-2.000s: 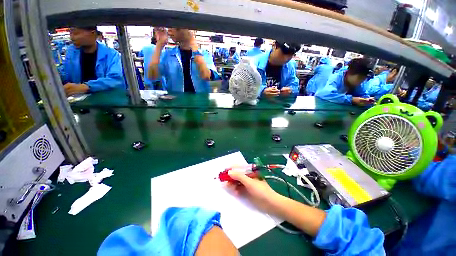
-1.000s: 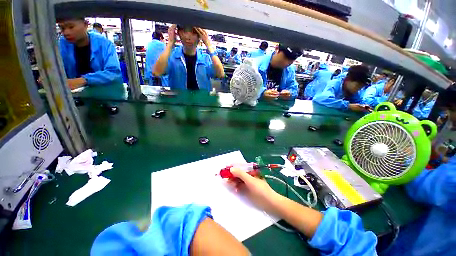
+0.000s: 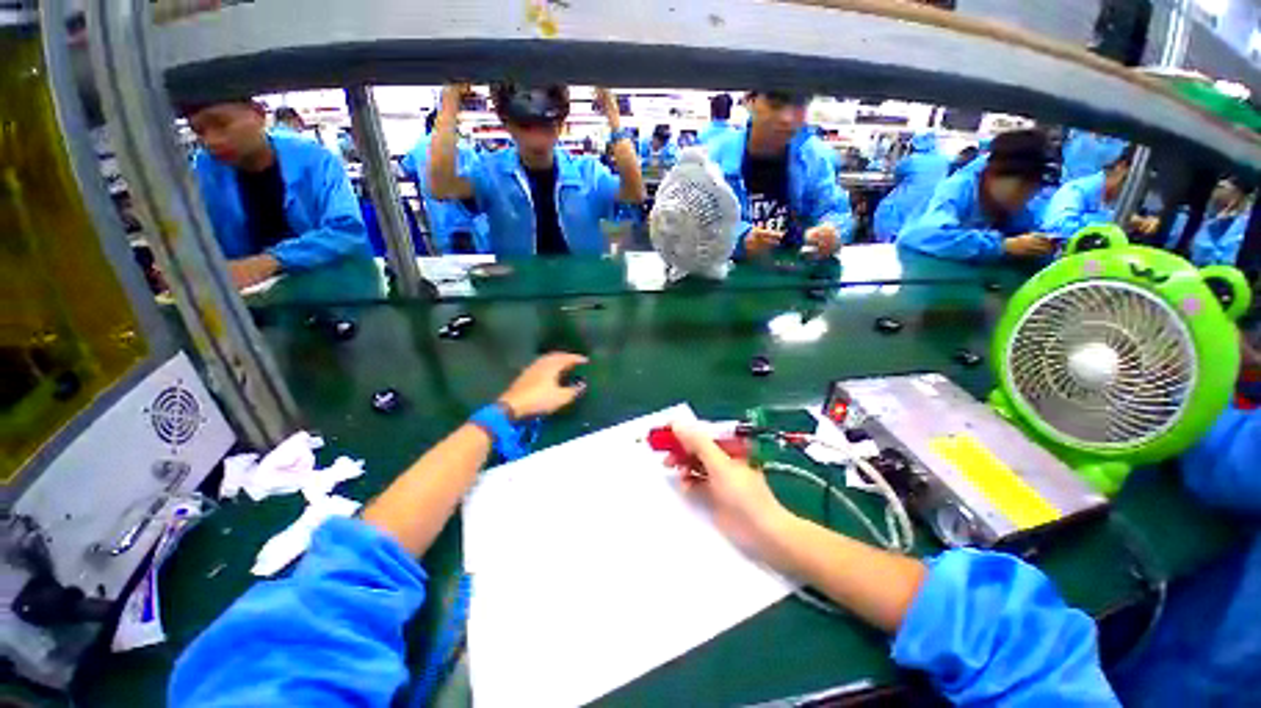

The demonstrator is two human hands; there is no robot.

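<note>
My left hand (image 3: 548, 386), with a blue strap (image 3: 503, 427) on its wrist, reaches onto the green bench beyond the white paper sheet (image 3: 595, 567). Its fingertips are at a small black unit (image 3: 575, 382); whether they grip it is too small to tell. My right hand (image 3: 719, 477) is over the sheet's upper right part and holds the dispensing syringe like a pen. The syringe's red front (image 3: 664, 439) points left and its green cap shows behind the hand. The needle is too small to make out.
The grey controller (image 3: 954, 450), pale hose (image 3: 885, 498) and green fan (image 3: 1117, 367) are at right. Crumpled tissue (image 3: 284, 468), a white tube (image 3: 152, 574) and a pale cabinet (image 3: 125, 470) are at left. Other black units (image 3: 386, 401) lie ahead; people sit opposite.
My left arm has stretched forward and its hand has come into view at a black unit. My right hand still holds the syringe. The view has shifted slightly.
</note>
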